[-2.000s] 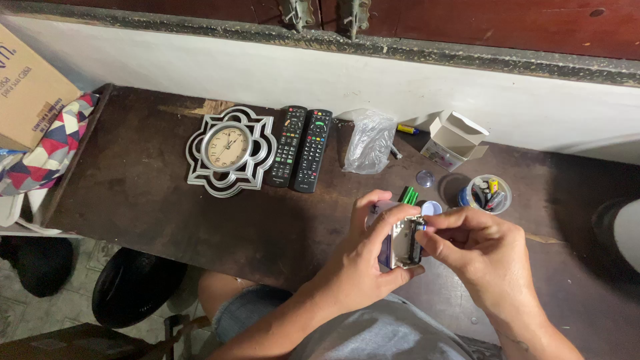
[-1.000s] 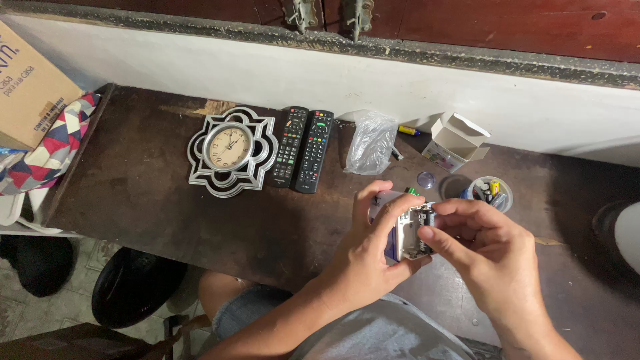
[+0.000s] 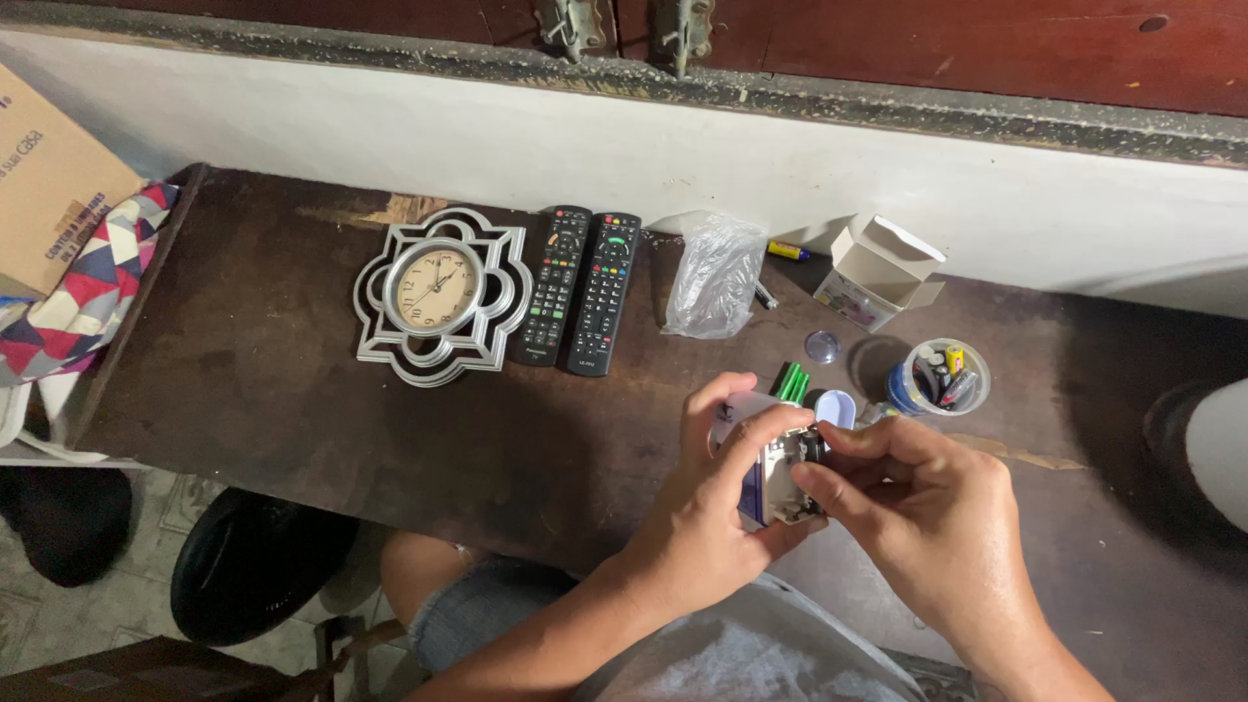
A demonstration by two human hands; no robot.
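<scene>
My left hand (image 3: 717, 507) is closed around a small white and blue plastic device (image 3: 777, 478), whose battery compartment faces up and to the right. A dark battery (image 3: 809, 458) sits along the compartment's right side, and the thumb and fingers of my right hand (image 3: 916, 497) pinch at it; the fingertips partly hide it. Just beyond the device lie green batteries (image 3: 792, 382) and a pale oval plastic cover (image 3: 835, 409). Further right stands a clear tub (image 3: 985, 375) of mixed batteries. A small clear round lid (image 3: 823, 347) lies near it.
On the dark wooden table (image 3: 390, 448) are a silver-framed clock (image 3: 439, 288), two black remote controls (image 3: 553, 288), a clear plastic bag (image 3: 717, 278), a yellow battery (image 3: 788, 251) and an opened small carton (image 3: 868, 283). A white rounded object (image 3: 1219, 453) stands at the right edge, a cardboard box (image 3: 58, 185) at the left.
Two seconds ago a blue-looking battery showed at my right fingertips by the device's edge; now a dark battery lies in the compartment. Both hands stay at the device.
</scene>
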